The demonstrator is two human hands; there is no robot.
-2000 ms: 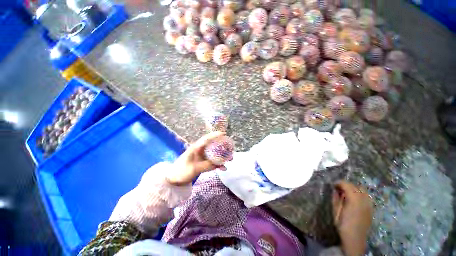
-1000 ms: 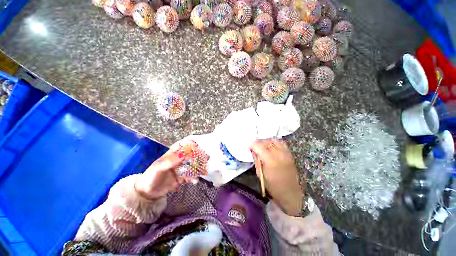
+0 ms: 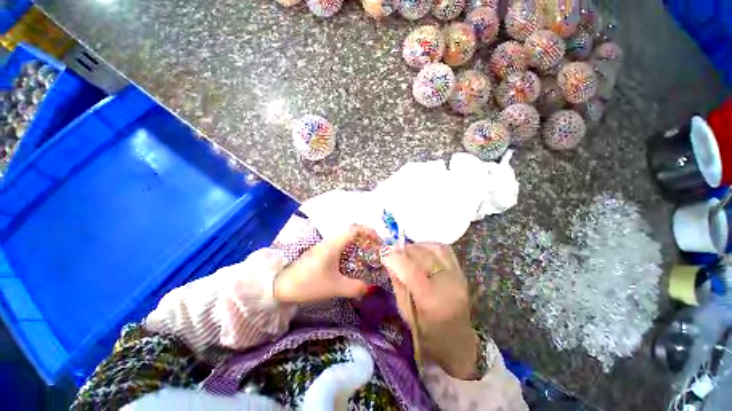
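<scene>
My left hand (image 3: 321, 273) holds a decorated ball (image 3: 360, 257) in front of the apron, its fingers around it. My right hand (image 3: 429, 289) is against that ball with its fingertips and holds a thin wooden stick tool (image 3: 411, 321) that runs down along the palm. The fingers hide what touches the ball. A white cloth (image 3: 417, 197) with a blue mark lies on the table just beyond both hands. One decorated ball (image 3: 313, 136) sits alone beyond the cloth's left end.
A heap of decorated balls (image 3: 514, 88) lies at the back. Small clear pieces (image 3: 598, 277) are piled right of the cloth. A black pot (image 3: 686, 160), white cup (image 3: 698, 226) and yellow roll (image 3: 686, 285) stand far right. A blue crate (image 3: 120, 217) is at left, a ball-filled crate (image 3: 28, 100) beyond.
The view has shifted. My left hand has brought its ball in toward my right hand, and the two now meet at it. Two seconds ago my right hand was away by the clear pieces.
</scene>
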